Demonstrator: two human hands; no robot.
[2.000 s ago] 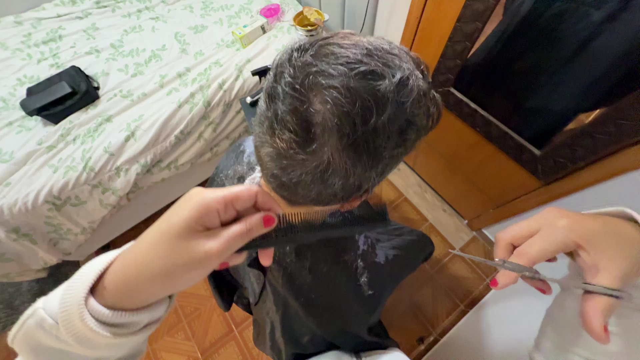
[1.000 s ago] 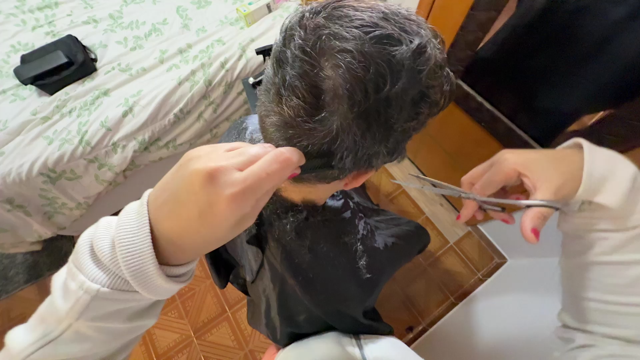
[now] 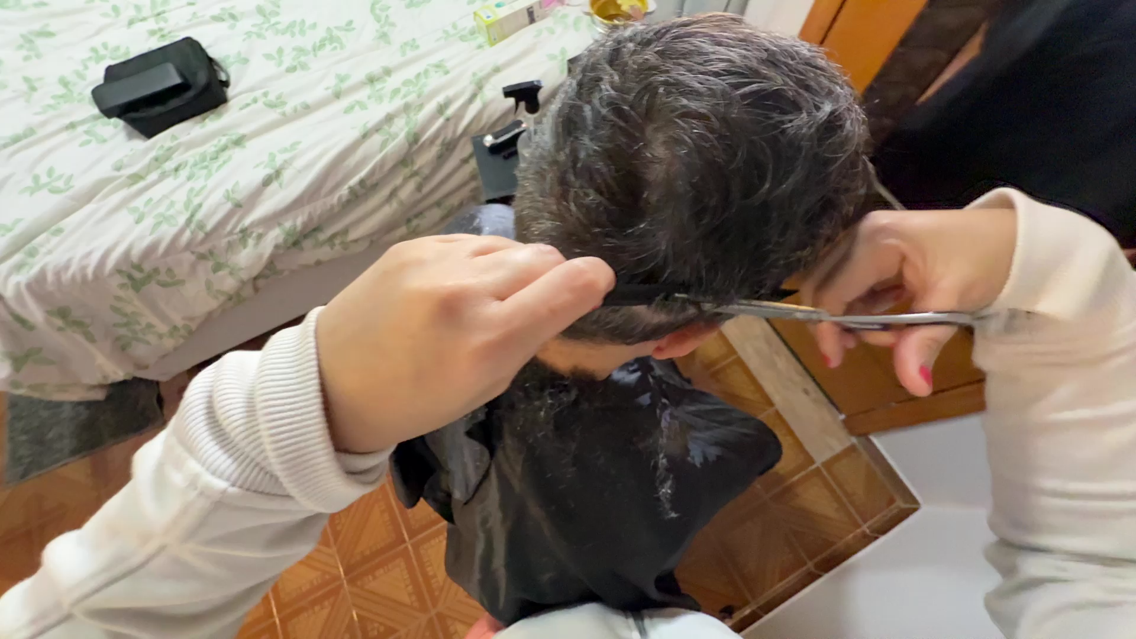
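Observation:
A seated person's head with short greying hair (image 3: 692, 151) is in the middle, seen from behind. My left hand (image 3: 461, 328) grips a black comb (image 3: 643, 294), which lies level across the hair at the back of the head, above the nape. From the right, my right hand (image 3: 896, 284) holds metal hair scissors (image 3: 790, 310), their blades along the comb against the hair. Whether the blades are parted is hard to tell. A black cape (image 3: 586, 479) with hair clippings on it covers the person's shoulders and back.
At the left is a bed with a leaf-patterned sheet (image 3: 293, 133), bearing a black case (image 3: 161, 86) and a small box (image 3: 510, 18). A black spray nozzle (image 3: 524, 94) shows beside the head. A wooden door (image 3: 865, 35) and dark hanging cloth (image 3: 1021, 115) are at the right.
My right hand has moved left with the scissors, from out to the right up to the comb and hair. My left hand has raised the comb from the neck to the back of the head.

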